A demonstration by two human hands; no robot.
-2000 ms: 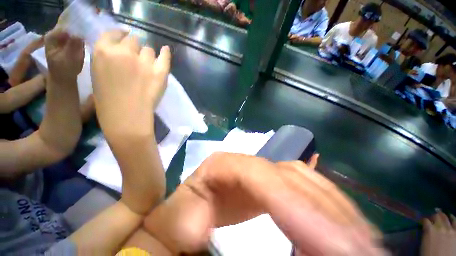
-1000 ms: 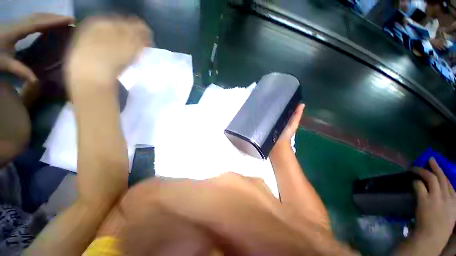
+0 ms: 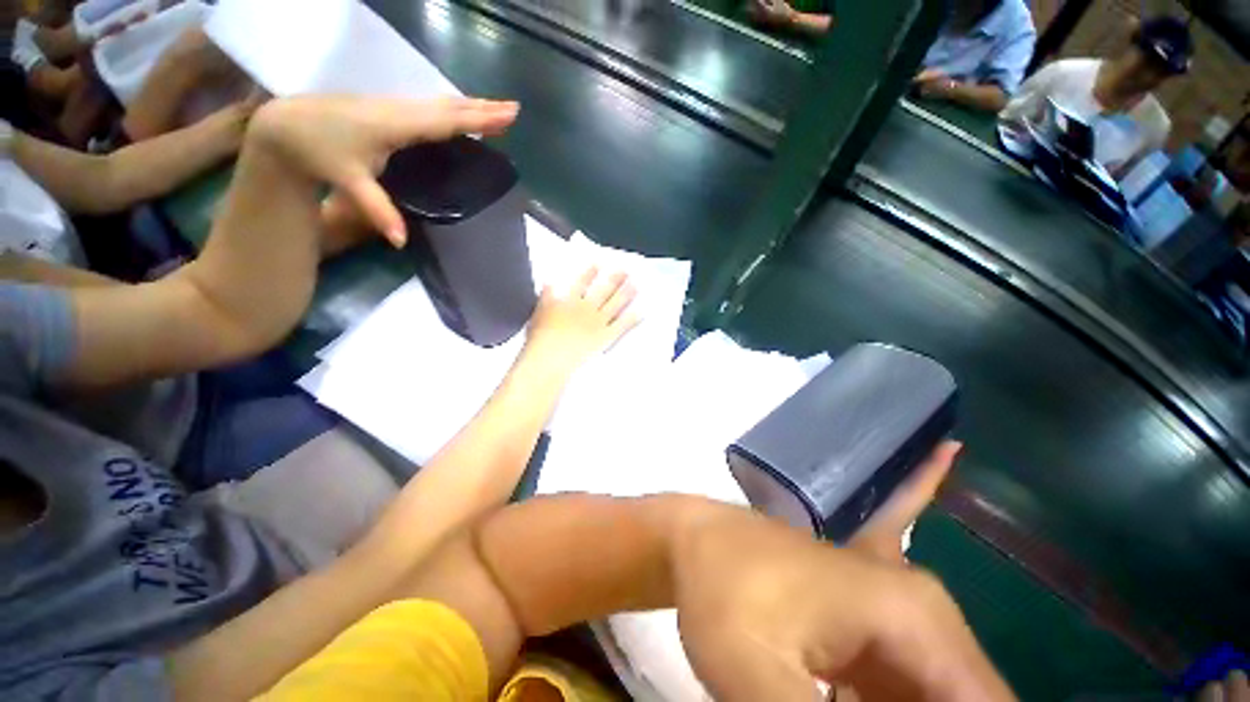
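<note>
A dark grey, rounded speaker unit [image 3: 857, 432] lies tilted over a pile of white sheets [image 3: 617, 446]. My right hand [image 3: 912, 507] grips its right side; the speaker hides part of the hand. My left hand [image 3: 809, 617] is large and blurred in front at the bottom, bent downward at the wrist, below and nearer than the speaker. Its fingertips are not clear, and whether it holds anything cannot be told. The left forearm comes from a yellow sleeve [image 3: 391, 658] and covers the pile's near edge.
At left, a person in a grey printed shirt [image 3: 137, 521] has one hand by the top of an upright dark speaker [image 3: 480, 261] and the other on white sheets [image 3: 398, 364]. A green upright [image 3: 809, 151] stands by the dark conveyor [image 3: 1042, 398]. Blue material [image 3: 1213, 669] is at lower right.
The view has swung, so things sit lower and further right than one second ago. My right hand still holds the speaker. The neighbour's speaker now shows upright, with one hand flat on the sheets.
</note>
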